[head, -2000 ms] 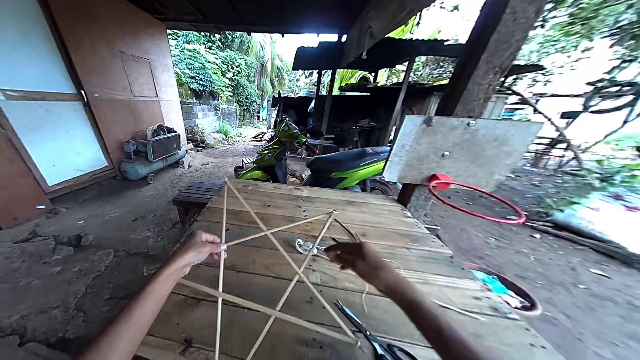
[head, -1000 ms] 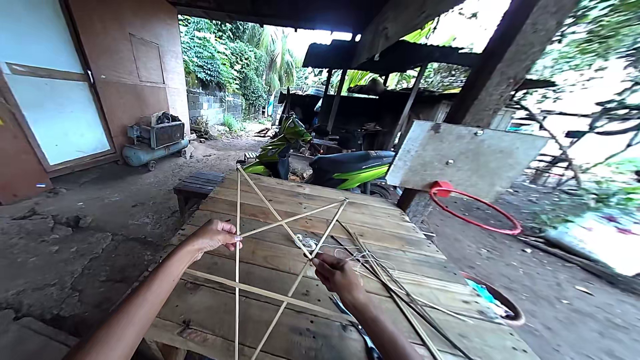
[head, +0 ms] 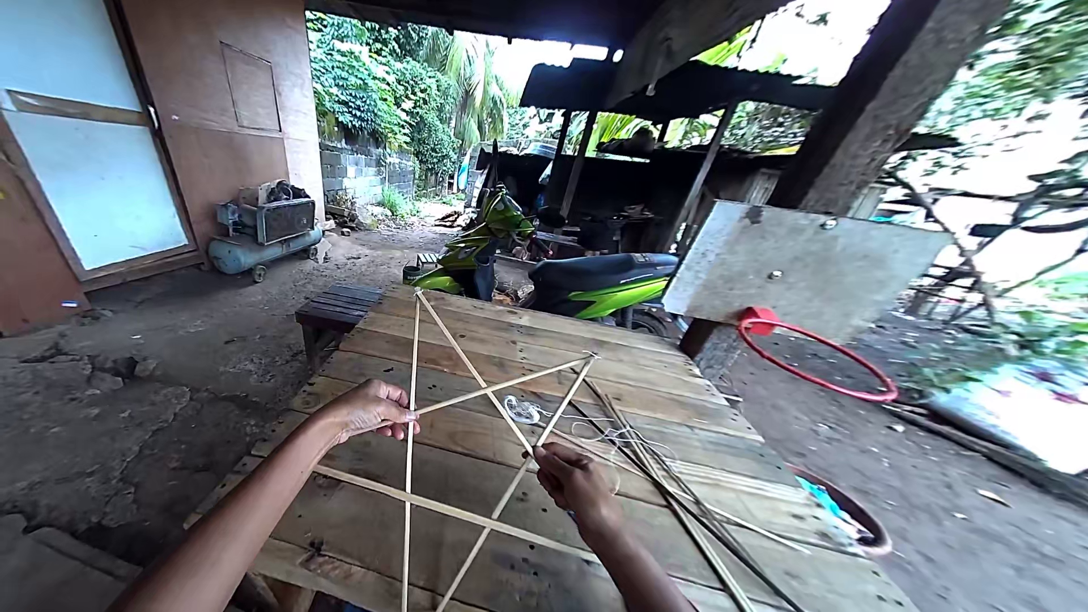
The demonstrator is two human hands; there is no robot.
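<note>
A star-shaped frame of thin bamboo sticks point(head: 459, 398) is held above a slatted wooden table point(head: 357, 527). My left hand point(head: 374, 410) pinches a crossing of two sticks on the frame's left side. My right hand point(head: 578, 486) grips another crossing, right of the middle. The star's tips at the top and upper right appear bound. Behind the frame, a small bundle of white string point(head: 521, 410) lies on the table, with loose strands trailing right. Several loose bamboo strips point(head: 680, 489) lie to the right of my right hand.
Beyond the table stand a green and black motorcycle point(head: 603, 280) and a low dark slatted bench point(head: 340, 304). A red hoop point(head: 816, 357) on a grey board point(head: 799, 263) juts out at the right. A basin point(head: 867, 518) sits beside the table's right edge. An air compressor point(head: 268, 238) stands left.
My right hand, seen apart from the crossing two seconds ago, has come to grip it. My left hand keeps its hold. The scissors seen at the table's front earlier are out of sight.
</note>
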